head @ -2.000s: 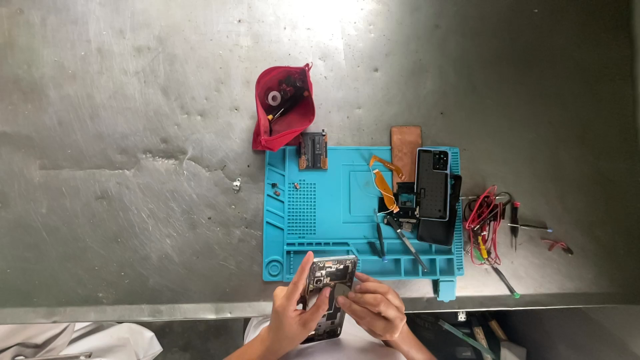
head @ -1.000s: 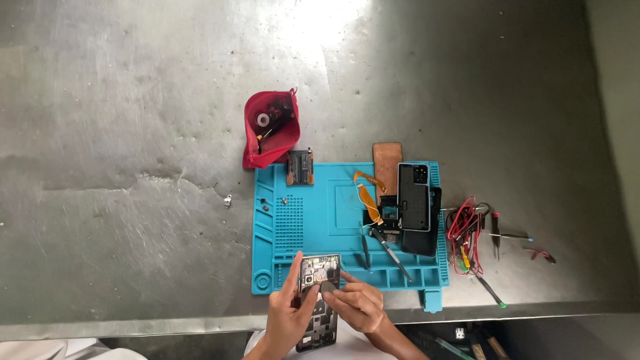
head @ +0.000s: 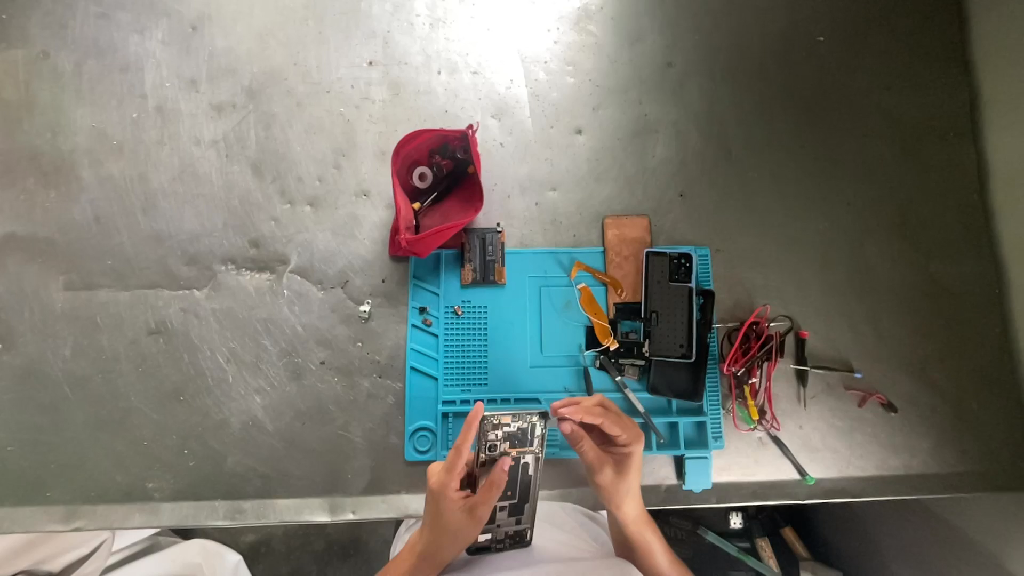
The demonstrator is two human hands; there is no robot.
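Note:
My left hand (head: 464, 492) grips an opened smartphone (head: 512, 480) along its left side, with the thumb over its inner face. The phone's circuit board and camera show at its upper end, above the mat's front edge. Beside the phone's upper right corner is my right hand (head: 598, 436), thumb and index finger close together; whether anything small is between them cannot be told. The blue silicone repair mat (head: 512, 336) lies beyond both hands. A phone battery (head: 483, 256) rests on its upper left edge, and orange flex cables (head: 594, 312) lie right of its middle.
A red zip pouch (head: 460, 208) holds tools and a roll. A phone back cover (head: 670, 320), a brown phone-shaped panel (head: 628, 252) and tweezers (head: 636, 404) lie at the mat's right. Red test leads (head: 748, 352) and screwdrivers (head: 802, 364) lie beyond. The metal table's front edge (head: 320, 512) runs below.
My right hand has moved off the phone's inner face to its upper right corner, uncovering more of the board. My left hand still holds the phone.

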